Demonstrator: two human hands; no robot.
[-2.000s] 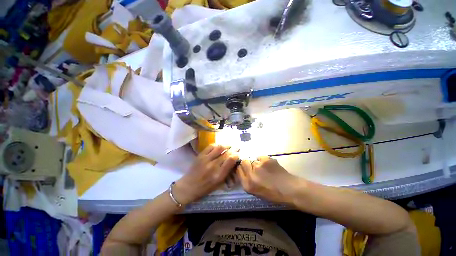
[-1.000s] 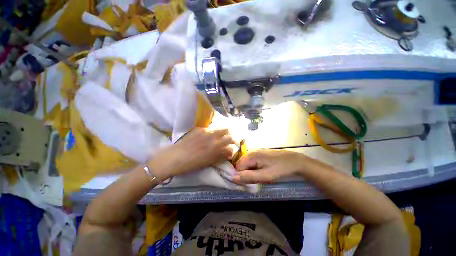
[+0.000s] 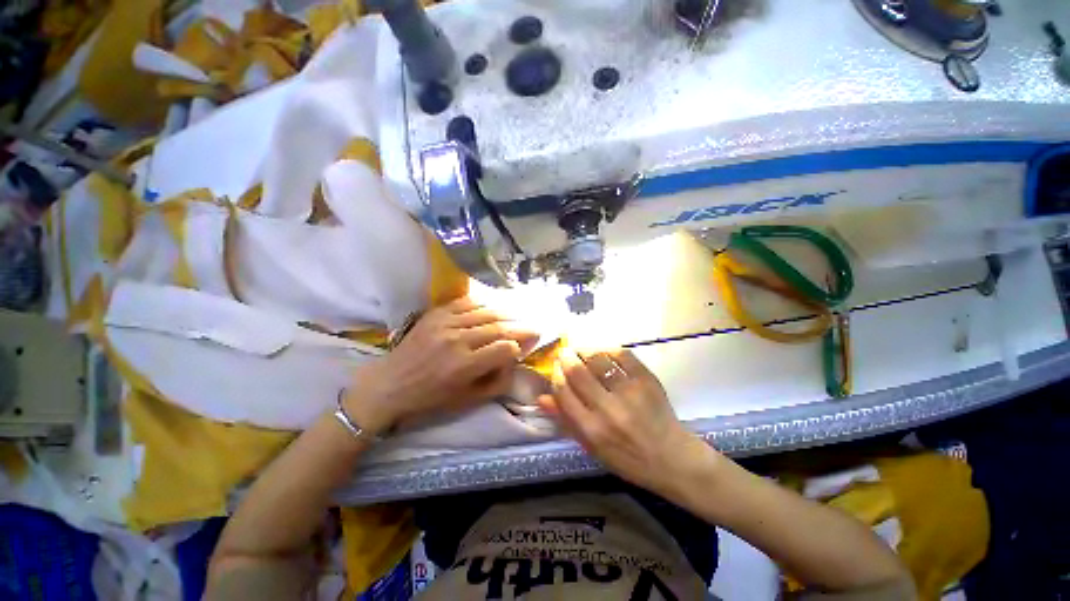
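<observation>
My left hand (image 3: 452, 355) lies on white and yellow cloth (image 3: 340, 264) just left of the needle area, fingers pressing the cloth. My right hand (image 3: 616, 411) pinches the edge of a small yellow piece (image 3: 547, 356) in front of the needle, a ring on one finger. The presser foot and needle (image 3: 580, 294) are under the bright lamp, partly lost in glare. A white fold hangs toward the table edge below my hands. The white sewing machine head (image 3: 751, 129) stands behind.
Snips with green and yellow loop handles (image 3: 784, 282) lie right of the needle. Yellow and white cloth is heaped at left. A beige second machine (image 3: 41, 376) is at far left. Yellow cloth (image 3: 939, 517) lies low at right.
The cloth was drawn toward the table's front edge, and white folds now lie under my left wrist. My right hand has turned, fingers now pointing up to the needle. The view has shifted.
</observation>
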